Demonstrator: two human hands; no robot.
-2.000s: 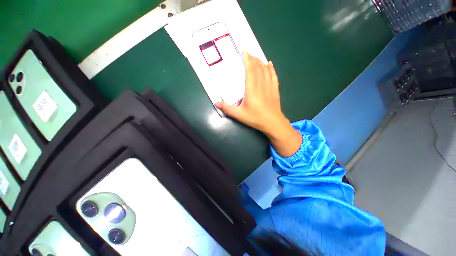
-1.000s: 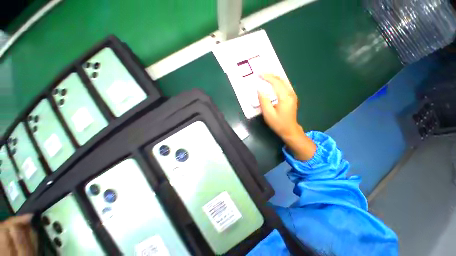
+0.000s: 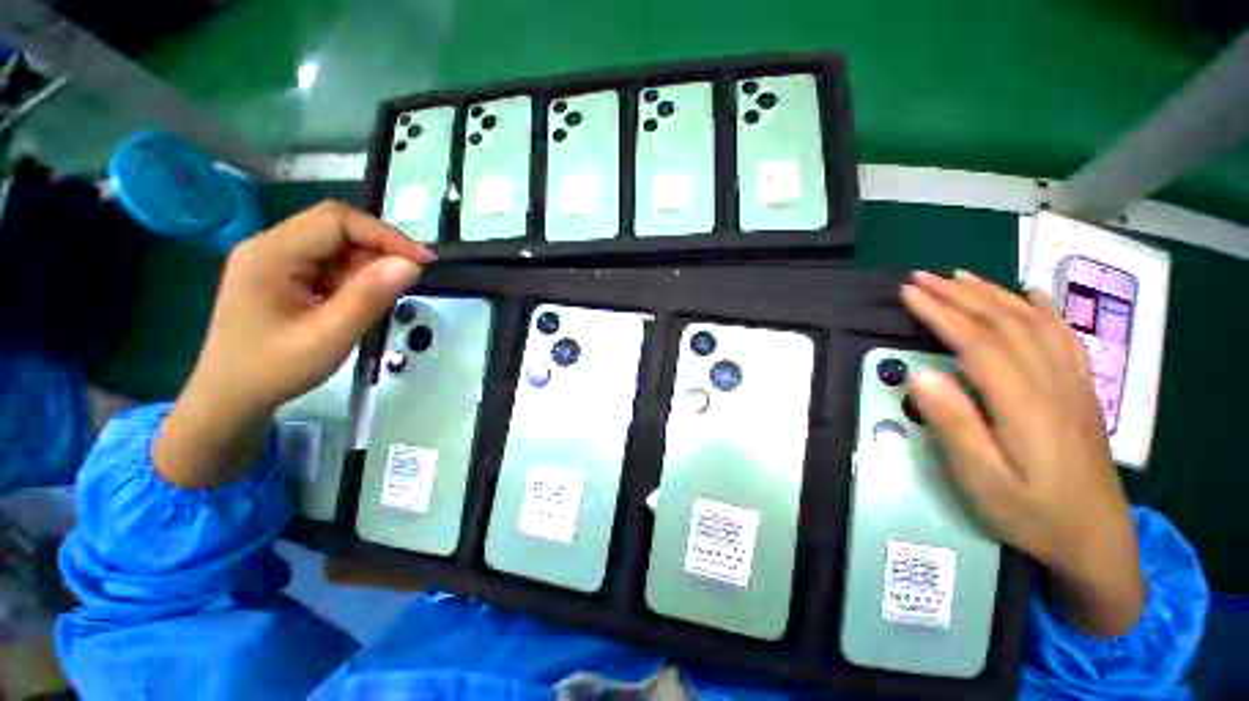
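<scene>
A near black tray (image 3: 658,290) holds several pale green phones, backs up, with lenses at the top and white labels below. My left hand (image 3: 295,336) is over the tray's upper left, thumb and index fingertips together; whether something tiny is between them I cannot tell. It partly covers the leftmost phone (image 3: 322,473). My right hand (image 3: 1027,425) lies over the upper right corner, fingers slightly spread, thumb by the lenses of the rightmost phone (image 3: 918,548). A far tray (image 3: 616,249) holds more green phones (image 3: 582,164).
A lit phone (image 3: 1096,329) lies on a white pad (image 3: 1148,342) at the right, partly behind my right hand. A blue fan (image 3: 171,185) stands at the left. A pale rail (image 3: 945,192) crosses behind, with a grey post at upper right. Blue clothing shows at the left edge.
My right hand has left the lit phone and moved to the near tray. My left hand has come fully into view over the tray. The view has turned to face both trays.
</scene>
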